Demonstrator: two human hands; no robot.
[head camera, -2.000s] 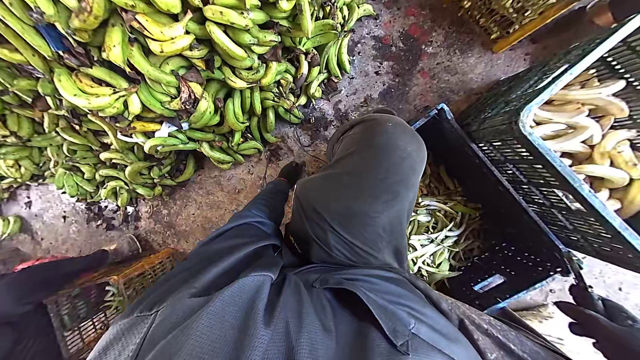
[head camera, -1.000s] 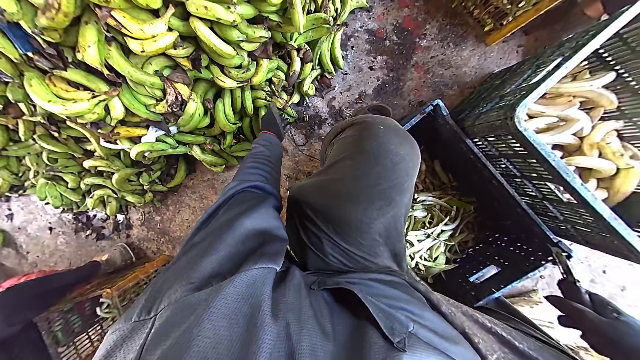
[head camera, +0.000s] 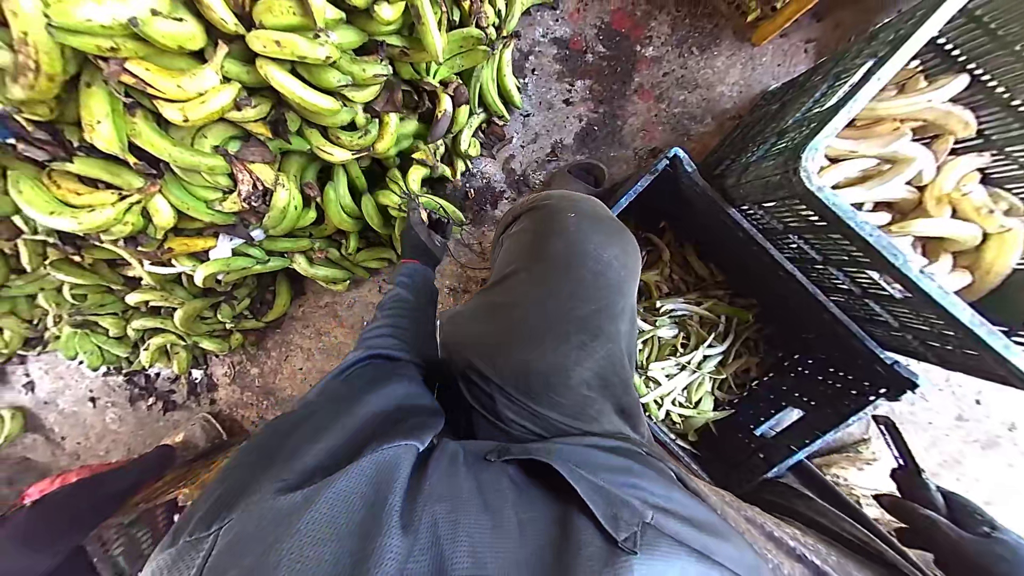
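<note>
My left hand (head camera: 426, 234), in a dark glove, grips the stem end of a small bunch of green plantains (head camera: 436, 206) at the near right edge of a large plantain pile (head camera: 296, 88). Its fingertips are partly hidden by the fruit. At the lower right, my right hand (head camera: 948, 516), also dark-gloved, is closed on a slim dark tool (head camera: 896, 444) that looks like a knife or peeler. That hand is just beyond the near corner of a black plastic crate (head camera: 808, 320) holding peels (head camera: 692, 352).
A taller dark crate (head camera: 832, 176) with peeled plantains (head camera: 928, 176) stands at the right. My bent knee (head camera: 568, 280) lies between the pile and the peel crate. Another person's dark sleeve (head camera: 88, 496) shows at lower left, by a crate. A yellow crate edge (head camera: 784, 20) is at the top.
My left hand has reached forward from beside my knee to the plantain pile and taken hold of a small bunch. My right hand stays at the lower right with the tool.
</note>
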